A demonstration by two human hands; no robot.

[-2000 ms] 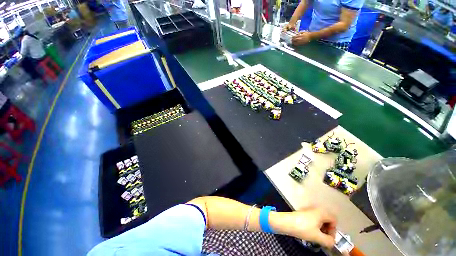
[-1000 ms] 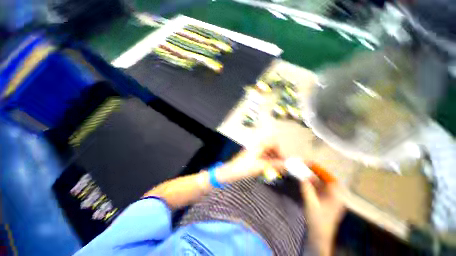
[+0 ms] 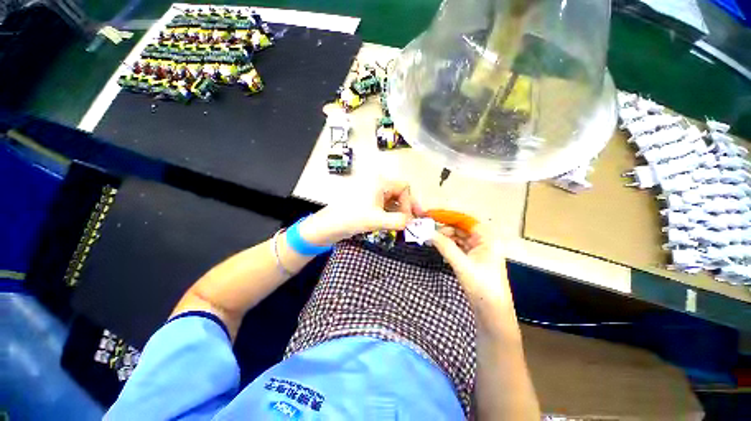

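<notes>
My left hand (image 3: 385,210) and my right hand (image 3: 471,247) meet over my lap at the front edge of the bench. Between their fingertips is a small white plastic housing (image 3: 420,231). My right hand also holds a tool with a bright orange grip (image 3: 451,219), which points left above the housing. A small circuit board (image 3: 380,239) with yellow and dark parts shows just below my left fingers. The fingers hide part of it, and I cannot tell whether it is joined to the housing.
Rows of circuit boards (image 3: 198,57) lie on a black mat (image 3: 247,115). More boards (image 3: 339,148) lie on the tan work board (image 3: 494,205). A clear fume hood (image 3: 502,90) hangs above. White housings (image 3: 708,197) sit on brown cardboard (image 3: 593,222) at right. A black divider sheet (image 3: 173,255) covers trays at left.
The view has swung right and down, bringing the white housings at right fully into view. My right hand came into view and both hands are now together at the white housing.
</notes>
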